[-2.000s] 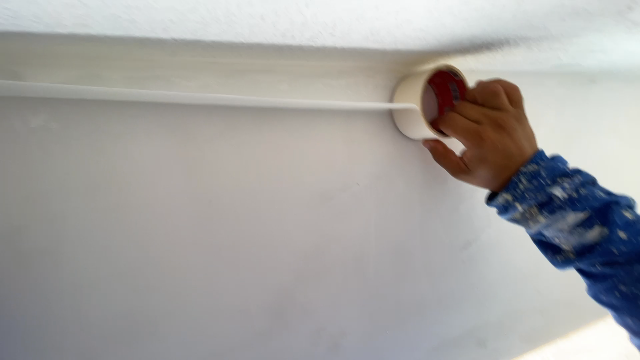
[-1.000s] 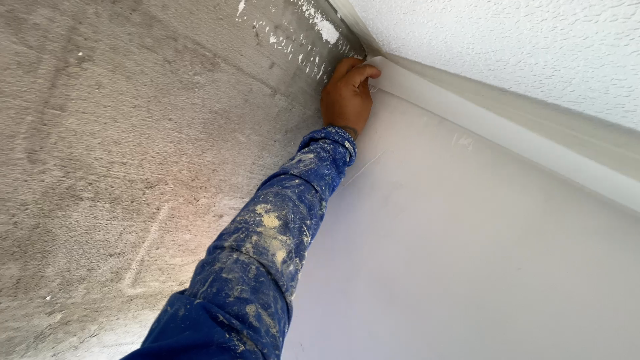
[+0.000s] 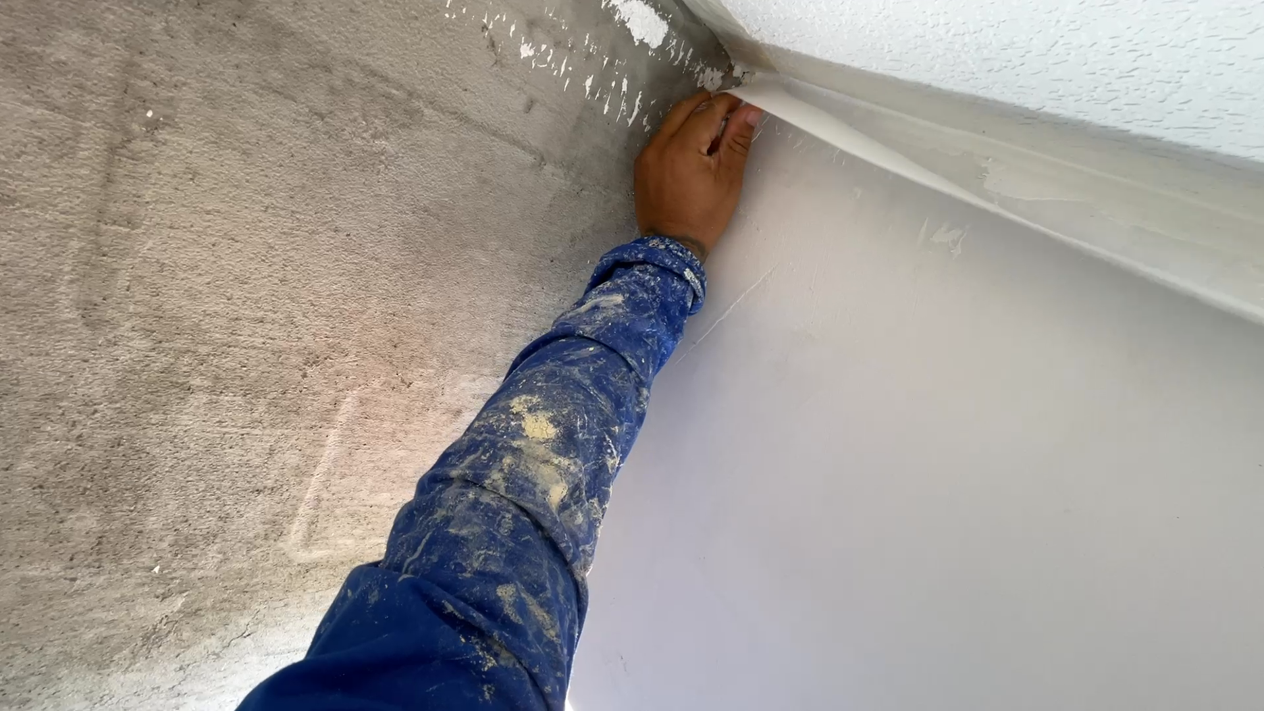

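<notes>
My left hand [image 3: 691, 173] reaches up into the corner where two walls meet near the ceiling. Its thumb and fingertips pinch the end of a strip of white masking tape [image 3: 839, 135]. From those fingers the tape runs slanting down to the right along the top of the smooth white wall [image 3: 938, 444], looking twisted or folded on the way. A blue sleeve [image 3: 553, 425] with dried splashes covers my left arm. My right hand and the tape roll are outside the view.
Rough grey plaster wall [image 3: 247, 296] fills the left side, with white paint flecks [image 3: 642, 22] near the top. Overhead at the right is a textured white ceiling [image 3: 1037, 59], with a pale band [image 3: 1086, 188] of wall just beneath it.
The view has swung to the corner; the hand with the tape roll, seen two seconds ago, is out of view. Since one second ago my left hand has dropped slightly from the ceiling edge.
</notes>
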